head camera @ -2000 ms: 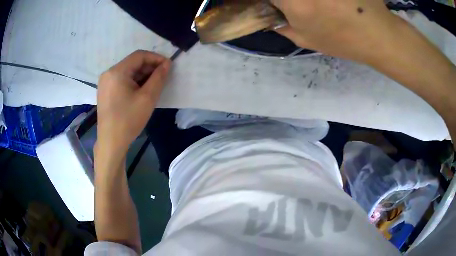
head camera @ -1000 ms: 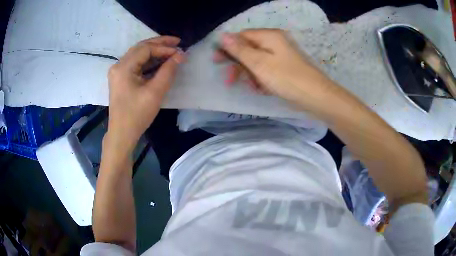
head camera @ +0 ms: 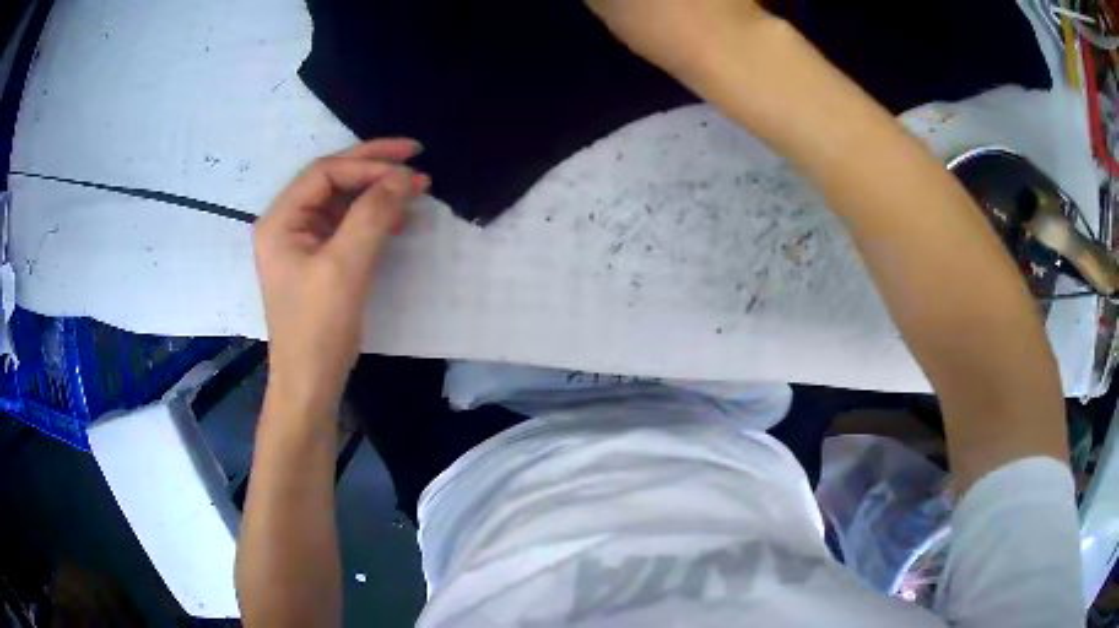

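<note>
The black garment panel (head camera: 491, 86) lies flat on the white pressing table cover (head camera: 540, 307), with curved edges and a pointed corner toward me. My left hand (head camera: 338, 221) is at the left of that corner, fingertips pinched together. A thin dark tape (head camera: 160, 196) runs from the left table edge to this hand; its end is hidden in the fingers. My right hand (head camera: 675, 25) reaches over the panel at the top edge of the picture, its fingers cut off. The iron (head camera: 1006, 202) rests at the right, partly behind my right forearm.
Thin red and yellow items (head camera: 1086, 74) lie at the upper right table edge. Below left are a blue crate (head camera: 49, 368) and a white chair or stand part (head camera: 153, 491). A clear plastic bag (head camera: 877, 491) is below right. Dark specks mark the cover.
The iron was let go and now stands at the right. My right hand has moved up over the panel. More of the panel shows, its corner nearer me. My left hand still pinches.
</note>
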